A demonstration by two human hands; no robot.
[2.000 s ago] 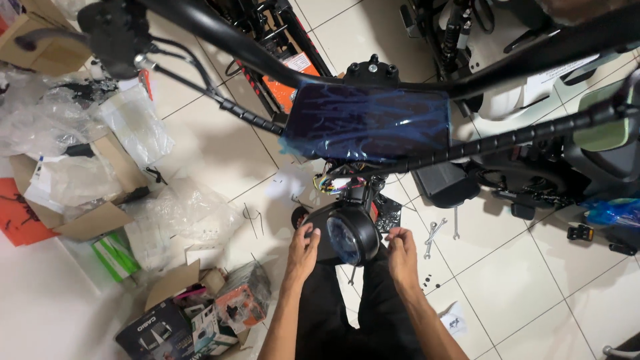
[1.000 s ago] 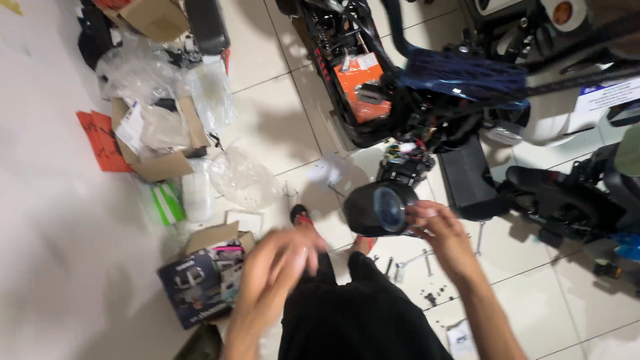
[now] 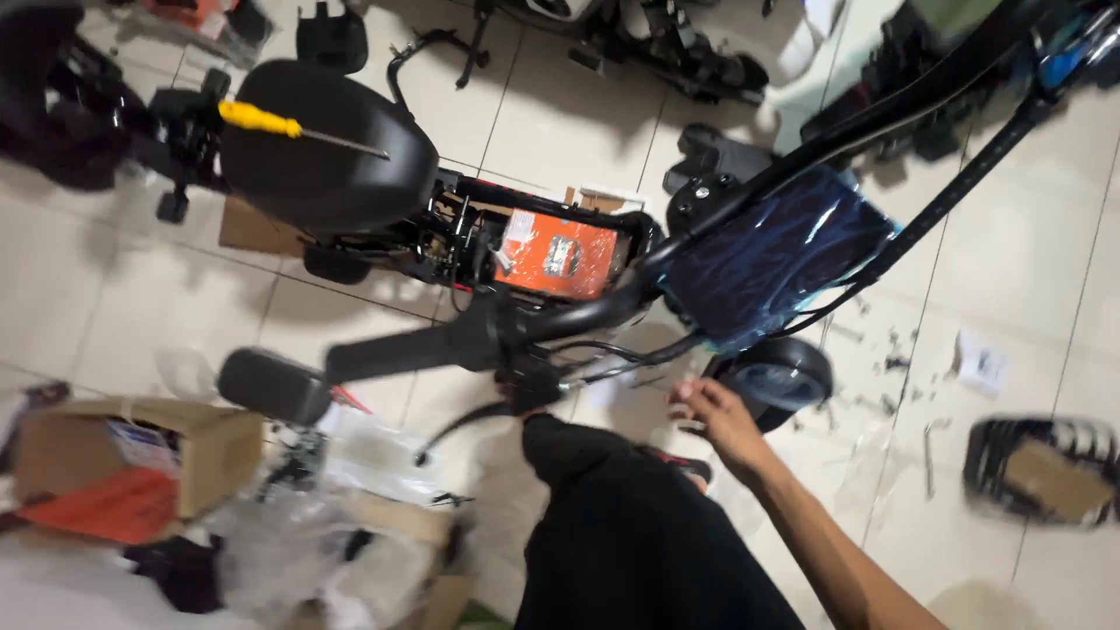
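My right hand (image 3: pixel 713 420) reaches in from the lower right, fingers loosely bent, with nothing visible in it. It is beside a round black headlight (image 3: pixel 783 376), just left of its rim; whether they touch is unclear. My left hand is out of view. Above the headlight, a dark panel in blue plastic film (image 3: pixel 779 254) sits between black handlebar tubes (image 3: pixel 875 114). A black grip (image 3: pixel 394 350) and brake lever (image 3: pixel 459 429) extend to the left. On the black seat (image 3: pixel 341 175) lies a screwdriver with a yellow handle (image 3: pixel 262 118). An orange package (image 3: pixel 558 255) rests in the open frame.
Cardboard boxes (image 3: pixel 219 455) and plastic wrapping (image 3: pixel 280 542) lie at the lower left. A mirror (image 3: pixel 273 385) is near the grip. Small hardware (image 3: pixel 892 359), a hex key (image 3: pixel 932 455) and a black slatted part (image 3: pixel 1041 468) lie on the tiles at right. Other vehicle parts stand behind.
Two seconds ago both hands were at the headlight; one second ago the left was off it, and now it is out of view. The view has swung strongly, bringing in the seat and screwdriver.
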